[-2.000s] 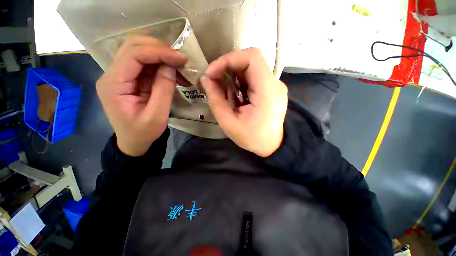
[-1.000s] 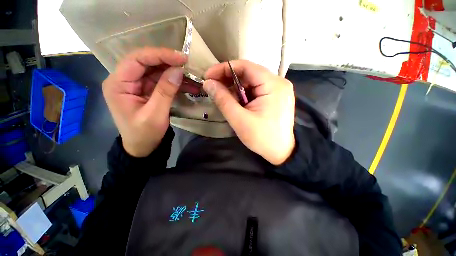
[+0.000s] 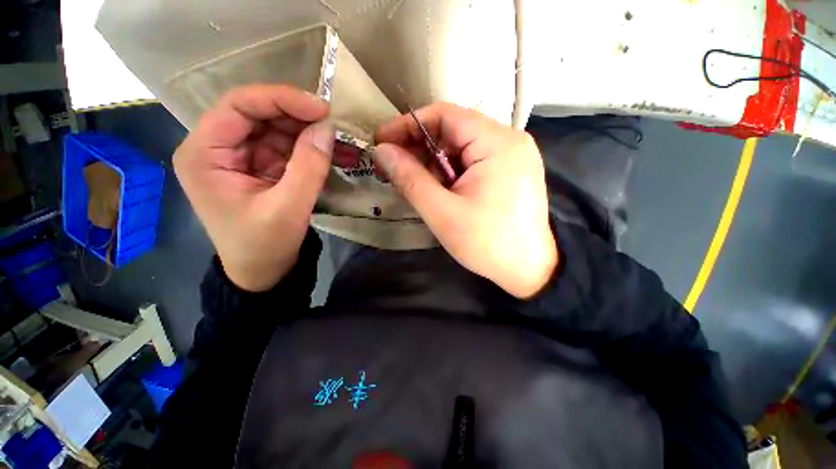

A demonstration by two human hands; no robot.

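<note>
A beige bag body [image 3: 412,55] lies over the table edge and my lap. A beige pocket panel or flap [image 3: 252,69] lifts from it, with a whitish patterned strip [image 3: 329,66] along its edge. My left hand [image 3: 257,174] pinches the panel edge between thumb and fingers. My right hand [image 3: 467,183] pinches the other end of this edge with thumb and forefinger. Thread snips [image 3: 442,161] are tucked in my right fingers, a thin point up. A white label with dark lettering [image 3: 359,170] and a dark dot [image 3: 377,211] show below my hands.
The white table [image 3: 642,64] has red tape [image 3: 775,69] and a black cord [image 3: 733,69] at right. A blue crate [image 3: 137,197] holding a brown piece stands on the floor at left, near a pale frame [image 3: 119,343]. A yellow floor line [image 3: 724,224] runs at right.
Compared with two seconds ago, the snips show more clearly in my right hand and the patterned strip is more exposed. Both hands still pinch the panel edge; the view has shifted slightly.
</note>
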